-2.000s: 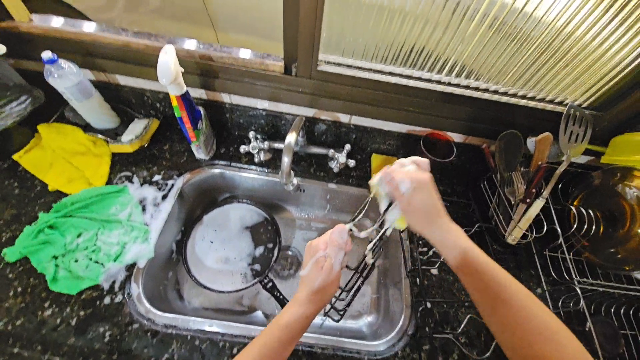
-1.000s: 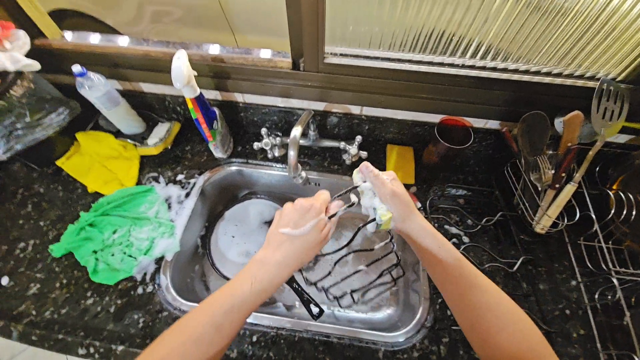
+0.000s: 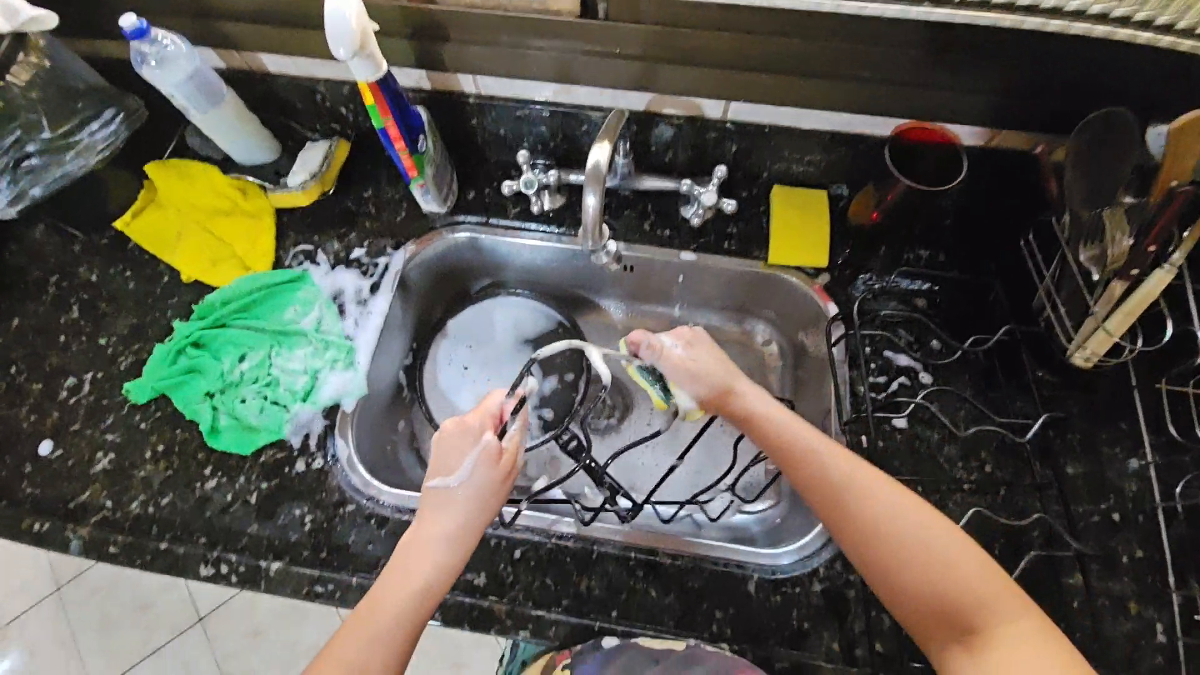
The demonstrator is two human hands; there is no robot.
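Over the stainless steel sink [image 3: 741, 272], my left hand [image 3: 476, 453] grips the left end of a black wire rack [image 3: 656, 497]. My right hand [image 3: 689, 370] holds a yellow and green sponge [image 3: 650, 382] against a foam-coated wire of the rack. Beneath the rack, at the left of the basin, lies a black frying pan [image 3: 487, 352] with soapy water in it. Its handle is partly hidden behind the rack. The chrome faucet [image 3: 594, 192] arches over the back of the sink. White suds cling to both hands.
Left of the sink lie a soapy green cloth [image 3: 244, 361] and a yellow cloth [image 3: 202, 220], near a plastic bottle [image 3: 211, 98] and a spray bottle [image 3: 398, 122]. At right are a yellow sponge cloth [image 3: 799, 226], a red cup [image 3: 925, 155], wire racks [image 3: 984, 412] and a utensil holder [image 3: 1055, 281].
The wire rack has turned and now spans the lower part of the sink. My left hand has moved left from near my right hand to the rack's left end.
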